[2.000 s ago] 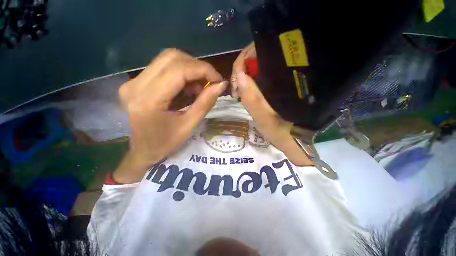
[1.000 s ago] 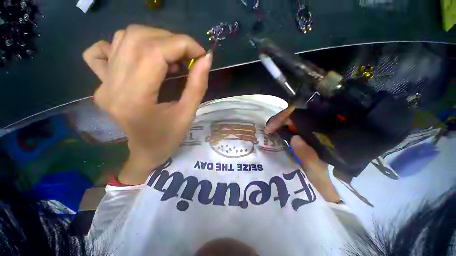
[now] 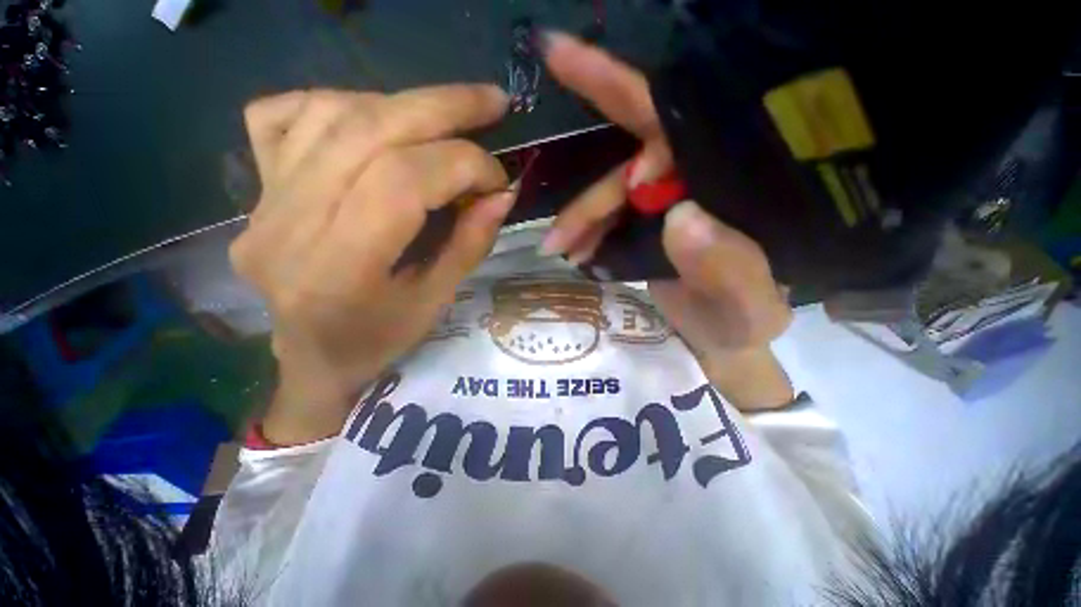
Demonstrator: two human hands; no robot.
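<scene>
My left hand (image 3: 368,225) pinches a tiny part (image 3: 517,185) between thumb and forefinger; a thin dark red wire sticks up from it. The fingers hide most of the part. My right hand (image 3: 699,237) holds the bulky black soldering gun (image 3: 759,178), with the red trigger (image 3: 656,190) between its fingers and a yellow label (image 3: 819,114) on the body. Its forefinger reaches out toward a small cluster of wired parts (image 3: 523,74) on the bench. The gun's tip is not visible.
A dark heap of parts (image 3: 30,71) lies at the bench's far left, with a white scrap (image 3: 172,12) near it. Papers (image 3: 984,302) lie at the right. A blue bin (image 3: 154,445) stands low at the left.
The gun has swung up and back toward my left hand, its labelled side showing again. My right forefinger now extends to the wired parts. My left hand has shifted slightly and still pinches the part.
</scene>
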